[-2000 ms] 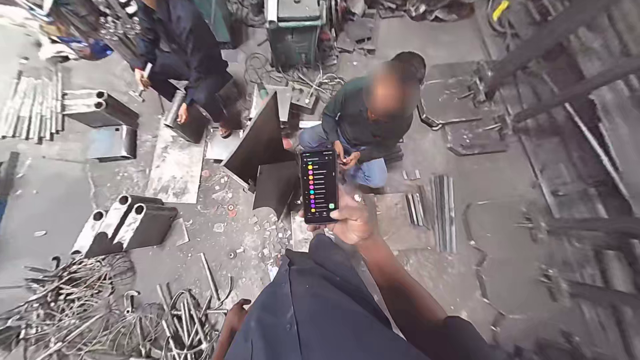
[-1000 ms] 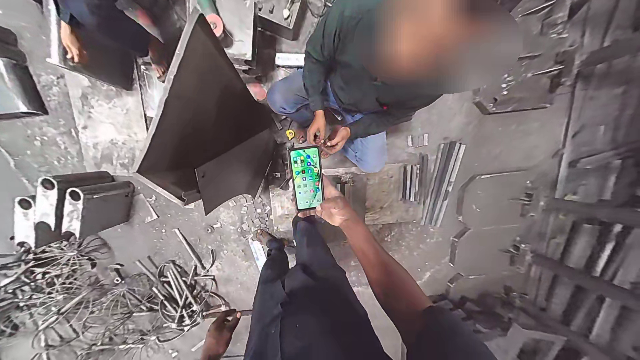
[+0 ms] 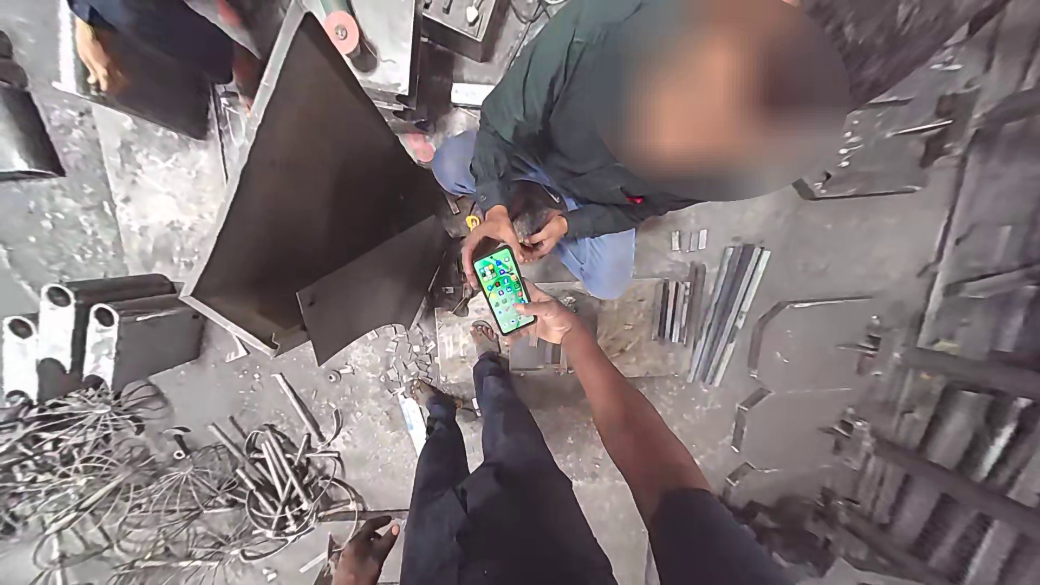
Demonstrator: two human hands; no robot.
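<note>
My right hand (image 3: 546, 315) holds a smartphone (image 3: 504, 291) by its lower end, with the thumb over the lit screen, which shows app icons on a green background. Just beyond the phone, a seated co-worker in a dark green shirt (image 3: 561, 89) and blue jeans has both hands close to its upper end; one hand's fingers lie beside or behind the phone's left edge, and whether they touch it I cannot tell. Low in the view, beside my dark trousers, my left hand (image 3: 367, 552) hangs with fingers slightly bent and nothing visible in it.
A large dark folded sheet-metal piece (image 3: 317, 179) stands left of the phone. Metal tube pieces (image 3: 101, 333) and tangled wire frames (image 3: 106, 479) lie at the left. Flat metal bars (image 3: 731, 317) lie on the floor at the right. Another person's hand (image 3: 99, 61) rests on metal at the upper left.
The phone screen has gone from a dark list to app icons. The seated co-worker's hand has come up beside the phone. The view has moved closer to the co-worker.
</note>
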